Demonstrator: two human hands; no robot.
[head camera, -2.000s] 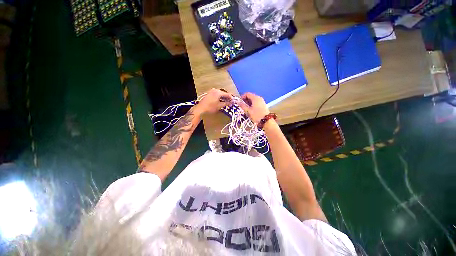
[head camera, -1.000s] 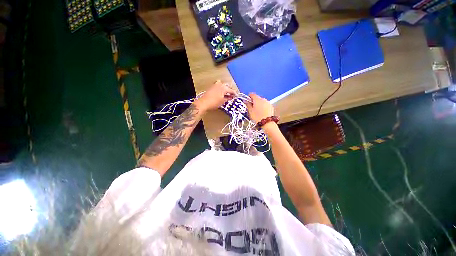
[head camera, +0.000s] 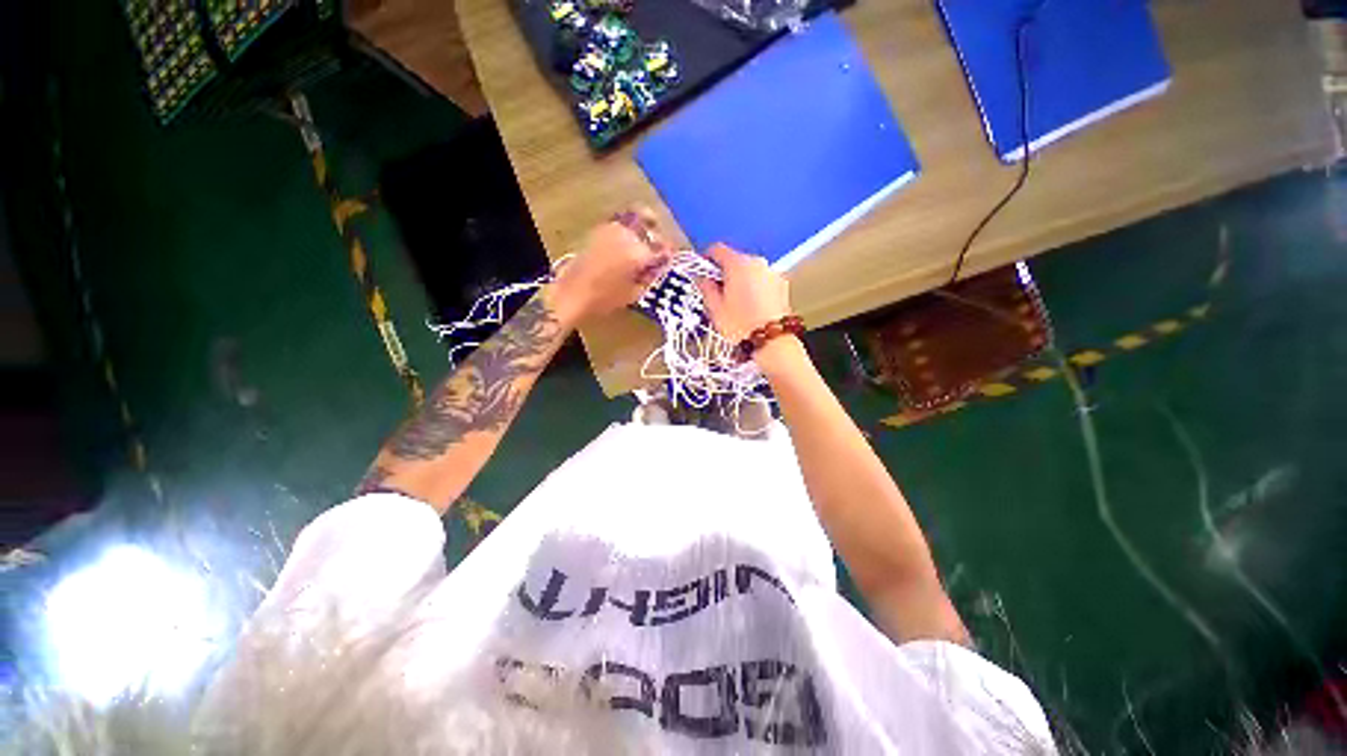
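A bundle of thin white cables (head camera: 694, 355) hangs in tangled loops between my hands at the desk's near edge. A small dark piece with rows of white marks (head camera: 672, 293) shows among the cables. My left hand (head camera: 609, 266) is closed on the cables, and some strands trail from it to the left over the floor. My right hand (head camera: 746, 300), with a red-brown bead bracelet at the wrist, holds the bundle from the right. The fingertips of both hands are blurred.
Two blue folders (head camera: 783, 141) (head camera: 1056, 67) lie on the wooden desk (head camera: 946, 192), with a dark cord over the right one. A black tray (head camera: 702, 59) holds circuit boards (head camera: 613, 67) beside a clear bag (head camera: 761, 12). A brown chair seat (head camera: 953, 347) and a black object (head camera: 465, 222) stand by the desk.
The view has shifted, so the desk items sit higher and partly out of the picture. My left hand has turned and closed more tightly at the top of the bundle.
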